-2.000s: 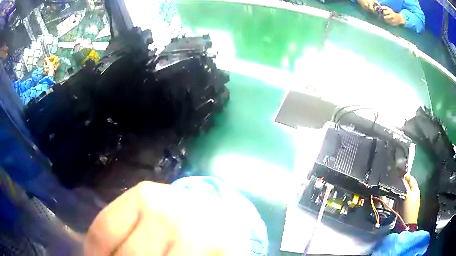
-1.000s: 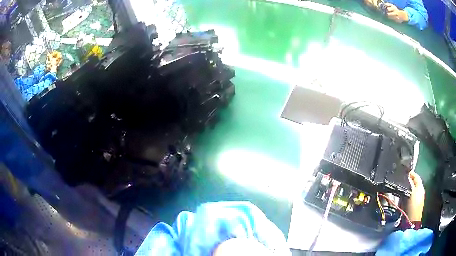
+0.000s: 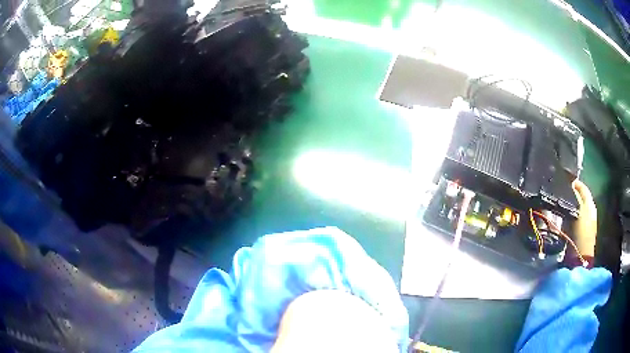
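Note:
A black ribbed cover (image 3: 489, 153) lies over the open unit at the right. The unit's near edge shows yellow components (image 3: 483, 224), with thin red and orange wires (image 3: 538, 229) at its right front. A pale pink cord (image 3: 450, 265) runs from the unit's front down toward me. My right hand (image 3: 586, 215) is bare and grips the cover's right edge; its fingertips are partly hidden. My left hand (image 3: 325, 324) is a blurred patch of skin below a blue sleeve, cut off by the bottom edge. Its fingers are hidden.
A large heap of black plastic parts (image 3: 159, 103) stands at the left, and more black parts (image 3: 604, 152) lie at the far right. A flat dark panel (image 3: 423, 82) lies beyond the unit. A white sheet (image 3: 428, 269) is under the unit. A perforated metal surface (image 3: 117, 303) shows at lower left.
The bench contents now sit higher in the picture. My left hand has moved from lower left to the bottom middle, mostly out of view, with more sleeve showing. My right hand stays at the cover's edge.

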